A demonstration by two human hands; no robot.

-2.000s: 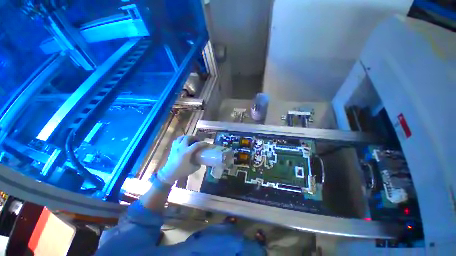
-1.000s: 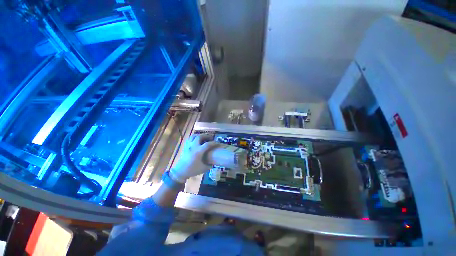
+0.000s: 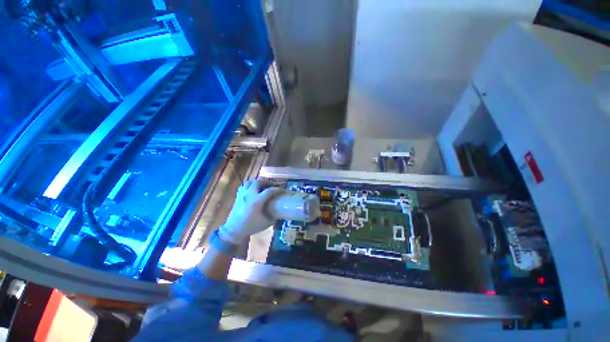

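Observation:
My left hand [image 3: 247, 212], in a pale glove, is closed around a grey-white cylinder [image 3: 294, 206]. It holds the cylinder lying sideways over the left end of a green circuit board [image 3: 381, 227]. The cylinder hides part of the board; whether it touches the board I cannot tell. The board has white outlines and orange-brown components at its left end, and lies in a black carrier [image 3: 321, 260] between two silver rails. My right hand is not in view.
The front rail [image 3: 374, 298] and rear rail [image 3: 381, 177] run between a blue-windowed machine [image 3: 120, 133] and a white machine [image 3: 555, 120]. A small bottle [image 3: 342, 147] stands behind the rear rail. Another assembly [image 3: 522, 234] lies at the right.
My left hand and the cylinder moved right across the board's left end, then slightly back left. More of the orange-brown components shows now than one second ago. The board has not visibly moved.

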